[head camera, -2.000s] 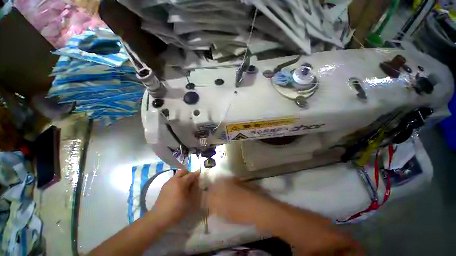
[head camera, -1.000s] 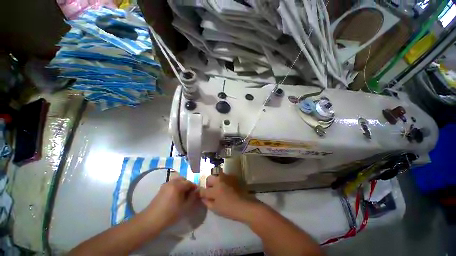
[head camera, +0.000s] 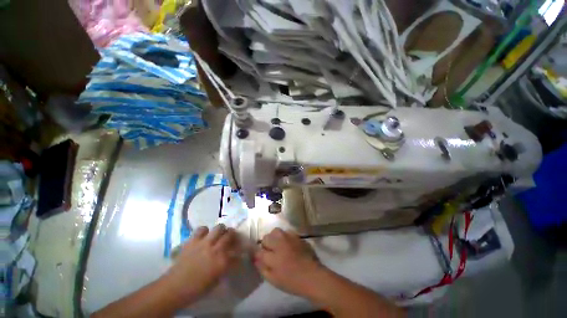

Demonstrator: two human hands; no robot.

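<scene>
The blue-and-white striped fabric panel (head camera: 176,211) lies on the machine table left of the needle area, its round hole showing the table. Its right part runs under the sewing machine head (head camera: 248,168). My left hand (head camera: 208,254) lies with fingers spread on the panel's lower right part, below the hole. My right hand (head camera: 286,258) is just right of it, in front of the presser foot (head camera: 274,207), with its fingers curled at the cloth edge. Whether it pinches the cloth is blurred. Bright lamp light washes out the cloth by the needle.
A stack of striped pieces (head camera: 146,93) stands behind left. A heap of white cut pieces (head camera: 311,49) is behind the machine. A dark phone-like rectangle (head camera: 56,178) lies on the left ledge beside loose pale cloth (head camera: 13,223). A red cord (head camera: 459,261) hangs at right.
My left hand has opened from a pinch near the needle and now lies flatter on the cloth. My right hand has moved slightly towards me. The striped panel has shifted and turned somewhat.
</scene>
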